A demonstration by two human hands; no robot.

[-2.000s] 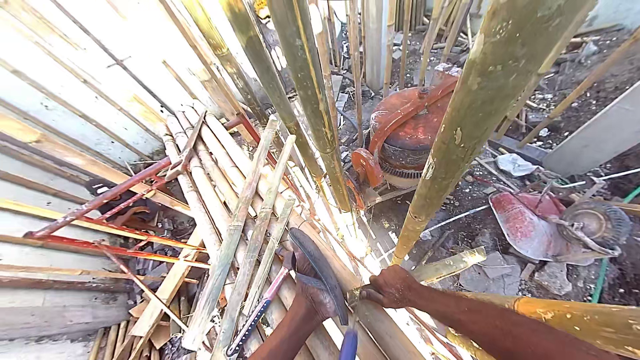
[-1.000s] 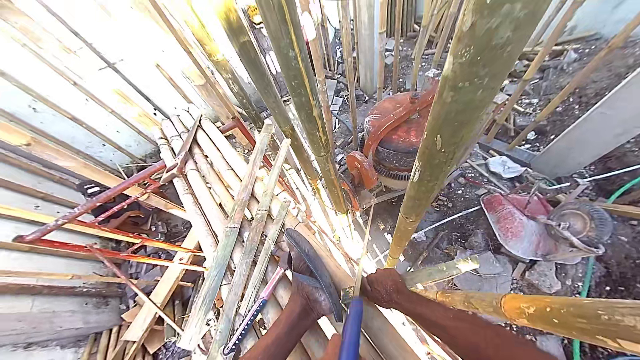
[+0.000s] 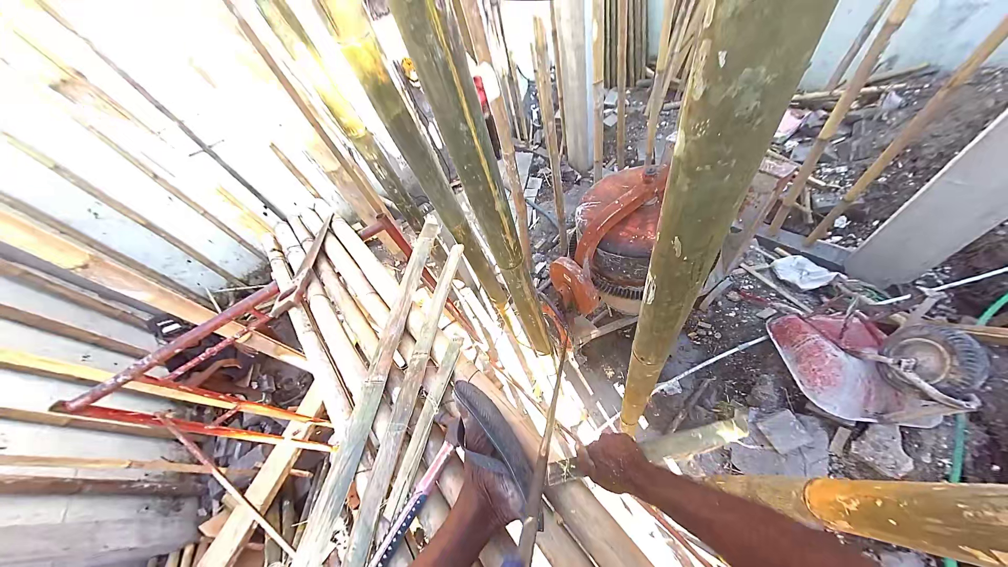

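My right hand (image 3: 618,463) is closed on a cut length of bamboo (image 3: 701,439) lying crosswise, just below the foot of a thick upright bamboo pole (image 3: 685,236). Left of it, a long narrow metal blade (image 3: 542,453) points upward, slightly blurred; a bit of its blue handle (image 3: 513,561) shows at the bottom edge. My left hand is out of view below. A foot in a dark sandal (image 3: 496,433) rests on the bamboo poles, beside the blade. Along the foot's left side lies a tool with a patterned handle (image 3: 413,504). Split bamboo strips (image 3: 366,402) lie further left.
An orange drum-shaped machine (image 3: 622,228) stands beyond the upright poles. A red wheelbarrow (image 3: 827,366) lies at the right, near a thick horizontal bamboo pole (image 3: 890,504). A red metal frame (image 3: 173,346) is at the left. Rubble and a white scrap (image 3: 803,272) lie on the ground.
The blade has swung from pointing up and right to more nearly upright, further left and closer to the foot. The left hand, partly visible a second ago, has dropped out of view. The right hand stays by the bamboo.
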